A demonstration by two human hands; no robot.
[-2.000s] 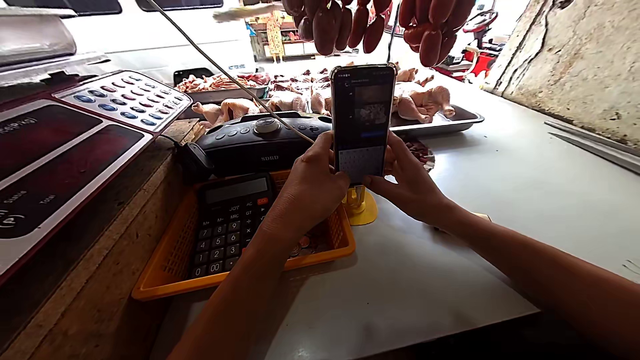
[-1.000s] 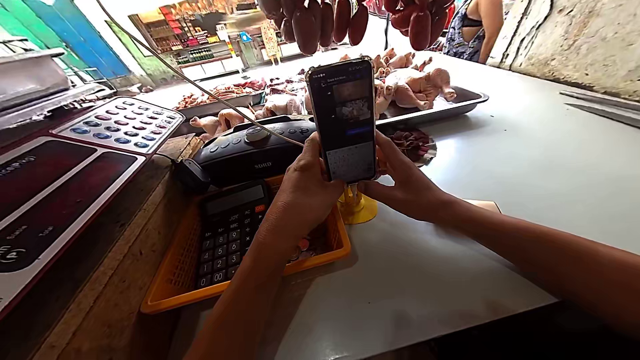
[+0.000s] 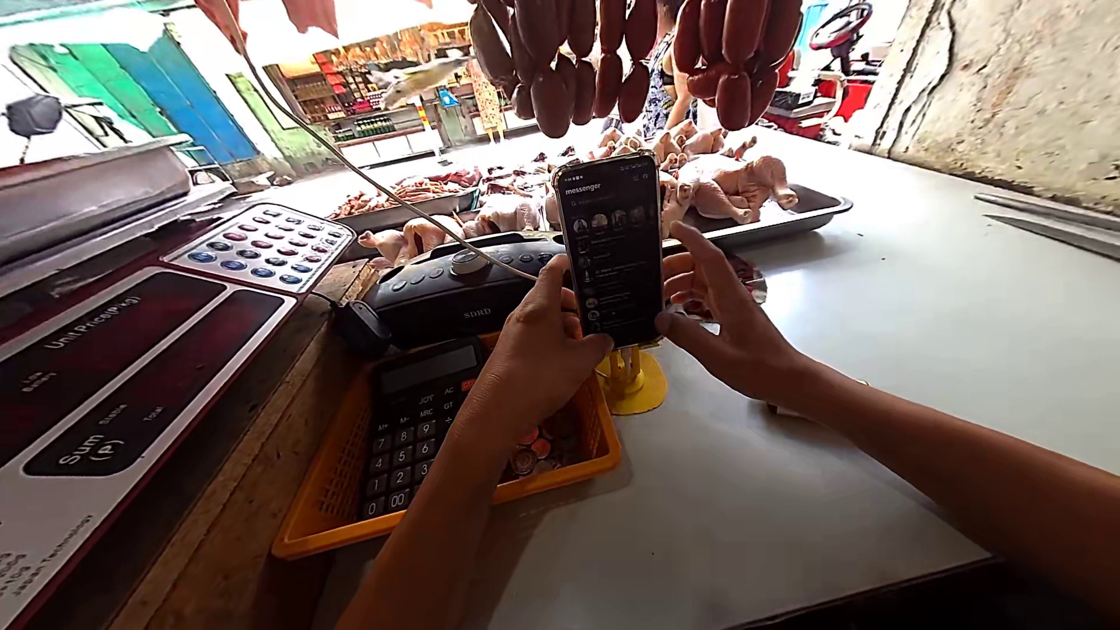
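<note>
A smartphone [image 3: 612, 254] stands upright above a yellow stand [image 3: 634, 385], its lit screen showing a list with small round pictures. My left hand [image 3: 547, 346] grips the phone's lower left edge, thumb at its bottom. My right hand [image 3: 726, 319] is at the lower right edge, thumb by the corner and fingers apart; whether it bears any of the phone's weight I cannot tell. Left of the stand, an orange plastic basket [image 3: 337, 534] holds a black calculator [image 3: 420, 429] and coins [image 3: 534, 451], partly hidden by my left forearm.
A black speaker [image 3: 472, 302] is behind the basket, with a cable running past it. A weighing scale [image 3: 131, 350] fills the left side. Raw chickens [image 3: 731, 184] lie on a metal tray beyond the phone. Sausages [image 3: 551, 70] hang above. Knives [image 3: 1050, 227] lie by the wall; a person stands behind the sausages.
The phone's screen has gone from a chat with a keyboard to a list. My right hand's fingers have spread away from the phone's edge. The view has shifted somewhat.
</note>
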